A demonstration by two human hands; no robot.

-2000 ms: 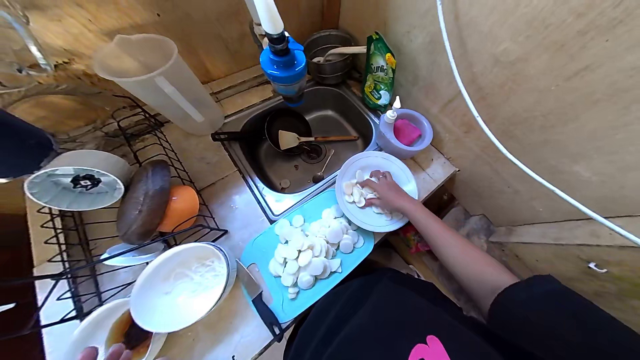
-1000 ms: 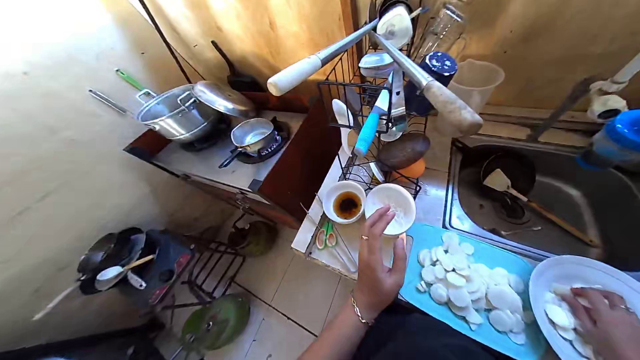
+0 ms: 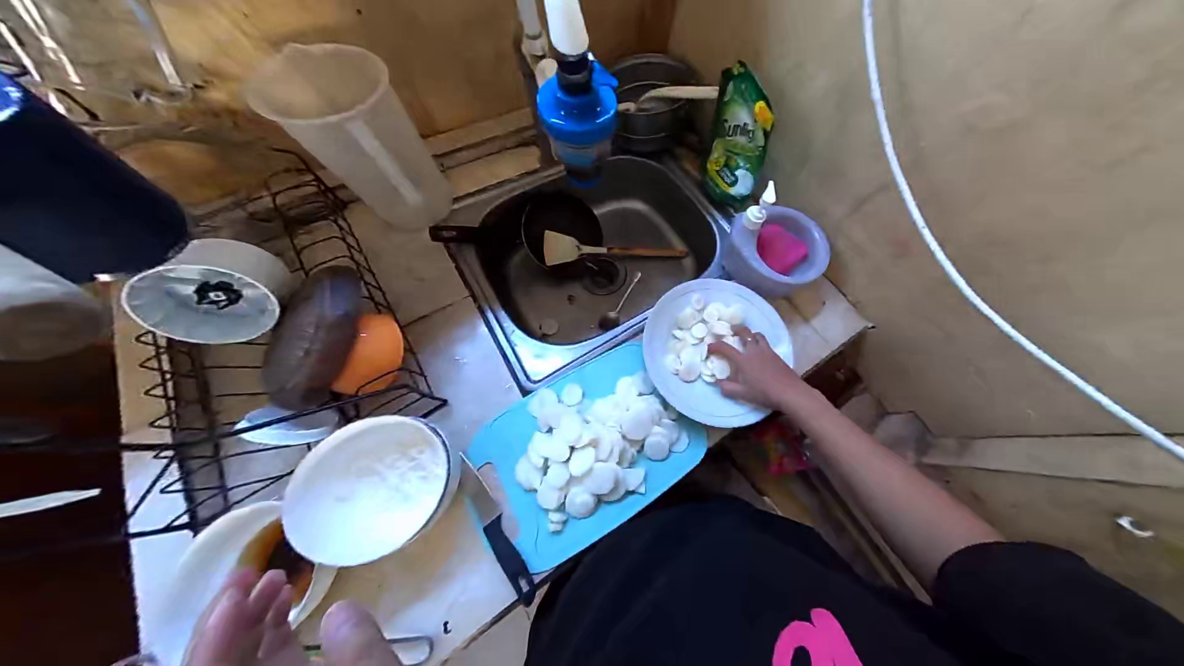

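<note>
White round slices [image 3: 592,444] lie heaped on a light-blue cutting board [image 3: 555,555] beside the sink. More white slices [image 3: 694,347] are in a white plate [image 3: 717,412], where my right hand [image 3: 754,370] rests with its fingertips among them; whether it grips any is unclear. At the lower left my left hand [image 3: 277,624] is raised with its fingers apart, holding nothing, near a bowl of brown liquid [image 3: 277,560]. Just above it stands a white bowl [image 3: 365,490] with white contents. A dark-handled knife [image 3: 507,555] lies at the board's left end.
The steel sink [image 3: 666,208] holds a dark pan [image 3: 560,222], a wooden-handled spatula [image 3: 592,250] and a spoon [image 3: 615,314]. To its left are a plastic pitcher [image 3: 356,129] and a black wire dish rack [image 3: 305,222]. A purple bowl [image 3: 805,264] with a pink sponge [image 3: 782,248] sits at the right.
The view swung left toward the stove, then back to the sink. My left hand was over the white bowl one second ago and is now lower, by the bowl of brown liquid.
</note>
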